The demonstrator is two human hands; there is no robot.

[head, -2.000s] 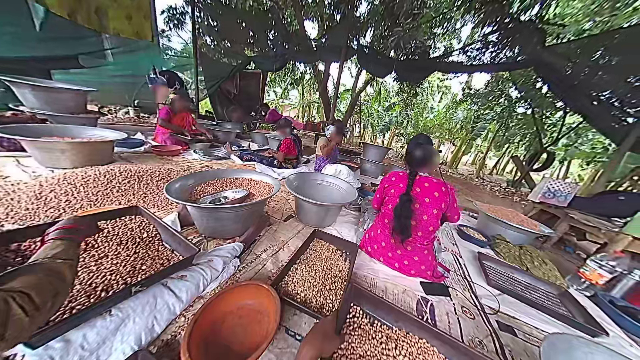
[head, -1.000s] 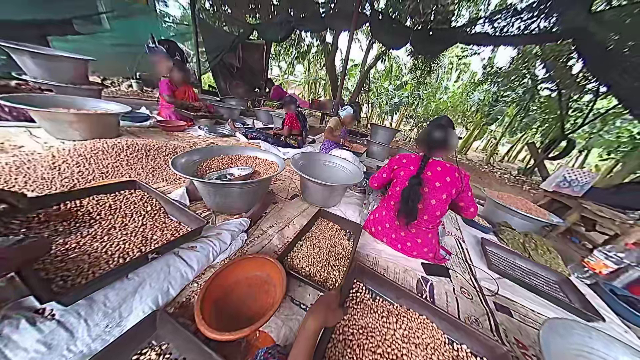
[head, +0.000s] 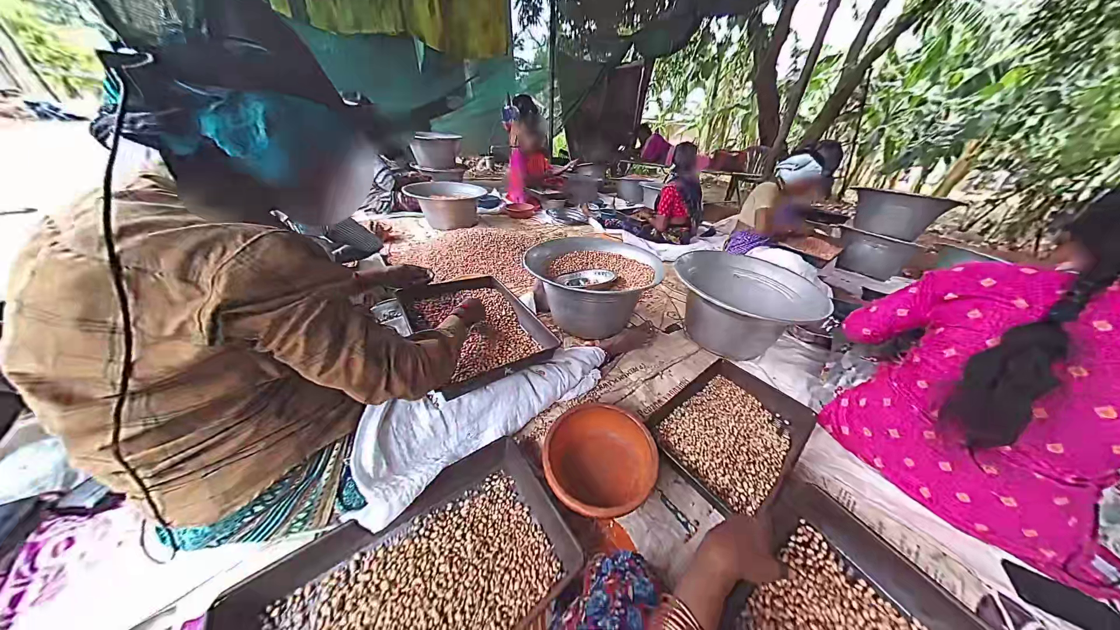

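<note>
My left hand (head: 739, 551), with bangles at its wrist, grips the left rim of a dark rectangular tray (head: 875, 560) at the bottom right; small nut-like kernels (head: 822, 586) fill the tray. My right hand is out of view. Left of my forearm lie a floral blue cloth (head: 612, 586) and another dark tray (head: 402, 560) heaped with similar kernels. An orange bowl (head: 600, 459) stands just beyond, with nothing seen inside. Touching or close to its right side is a third tray (head: 726, 437) of pale kernels.
At left a person in a brown shirt (head: 219, 324) reaches into a tray of redder kernels (head: 490, 337). A person in pink (head: 971, 411) sits at right. Metal tubs (head: 595, 306) stand ahead, one holding kernels, with a kernel heap (head: 472, 254) behind. Several people sit farther back.
The view has swung left, bringing the brown-shirted person into sight. My left hand stays at the right tray's rim. That person's hand is over the kernels in the far left tray.
</note>
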